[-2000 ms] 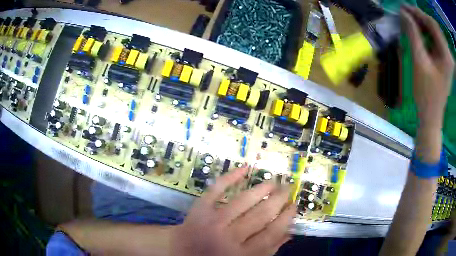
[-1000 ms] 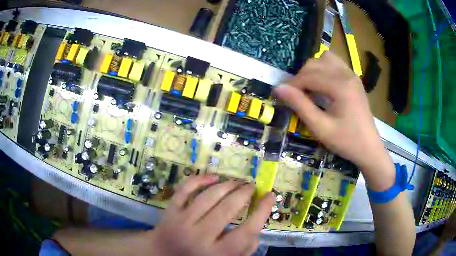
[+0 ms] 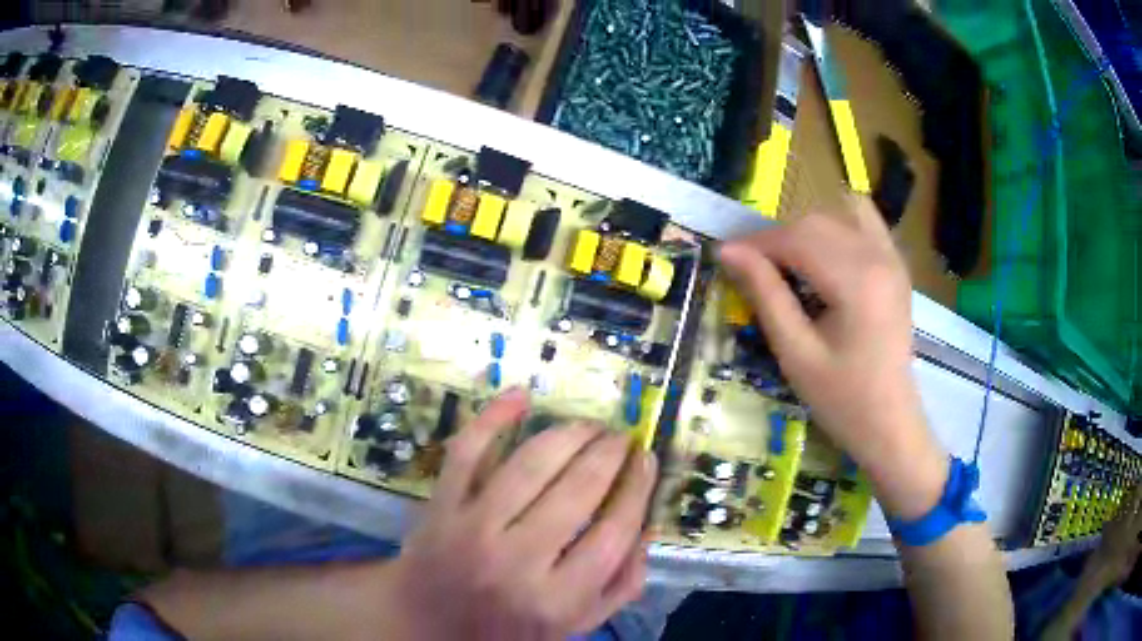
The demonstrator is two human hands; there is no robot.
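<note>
Cream circuit boards [image 3: 432,328] lie side by side on the conveyor. A yellow-tailed metal strip [image 3: 678,351] stands nearly edge-on along a board edge, its yellow part low down. My left hand [image 3: 539,520] has its fingertips at the strip's lower end, over the boards' lower part. My right hand [image 3: 827,319], with a blue wrist strap, has thumb and finger pinched at its upper end; the exact contact is blurred. Two boards to the right bear yellow strips [image 3: 774,482]. Boards carry yellow blocks, black cylinders and small blue parts.
Silver rails [image 3: 363,78] edge the conveyor. Beyond them are a black tray [image 3: 651,88] of teal-green pieces, loose yellow-tailed strips [image 3: 849,144], a dark part [image 3: 894,182] and a green bin [image 3: 1108,301]. Another person's arm [image 3: 1102,576] shows at lower right.
My right hand has come from the bin side to the boards, bringing a strip. That strip now stands narrower, nearly edge-on. My left hand has moved left.
</note>
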